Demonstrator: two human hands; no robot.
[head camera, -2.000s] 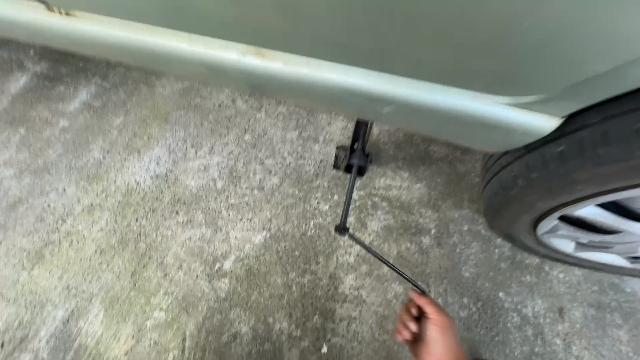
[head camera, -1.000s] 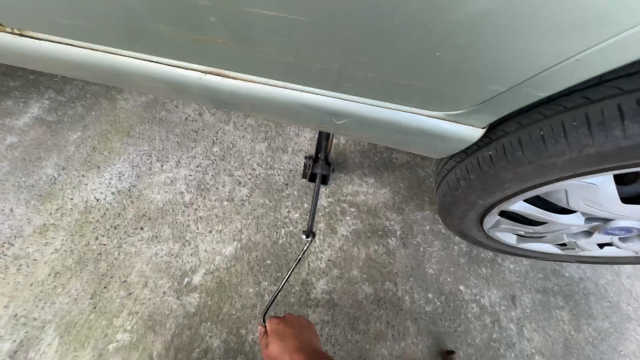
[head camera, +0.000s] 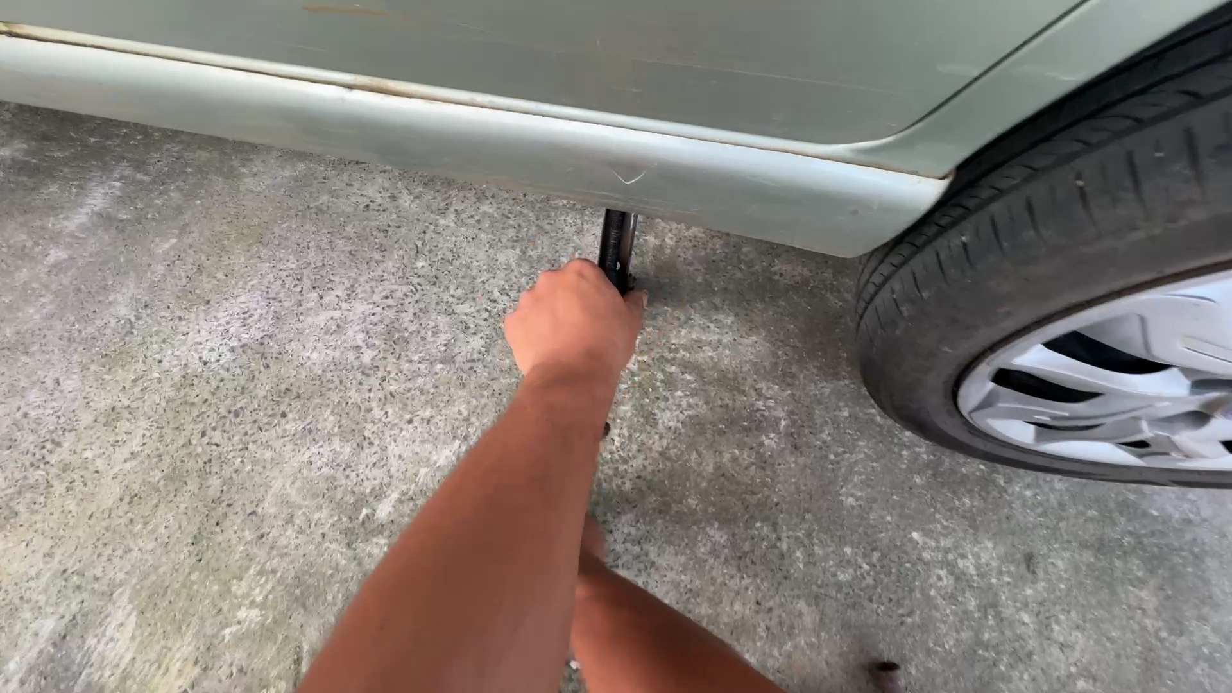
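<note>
Below the sill of a pale green car stands a black car jack (head camera: 617, 241), with its upper part showing above my left hand. My left hand (head camera: 577, 322) is closed around the lower jack body, thumb on the right side; its fingertips and that part of the jack are hidden. My right hand (head camera: 592, 544) is low in the view, mostly behind my left forearm, so its fingers and anything in them cannot be seen. A small dark bit of the crank joint (head camera: 605, 430) shows beside the left forearm; the rest of the crank is hidden.
The car's sill (head camera: 481, 144) runs across above my hands. At the right is a wheel with a black tyre (head camera: 924, 356) and silver wheel cover (head camera: 1145, 385). Rough concrete (head camera: 241, 385) lies beneath. A small brown object (head camera: 885, 674) is at the bottom edge.
My left arm has come into view and its hand has taken hold of the jack. The right hand, which held the crank's end in the earlier frames, is now mostly hidden behind the left forearm.
</note>
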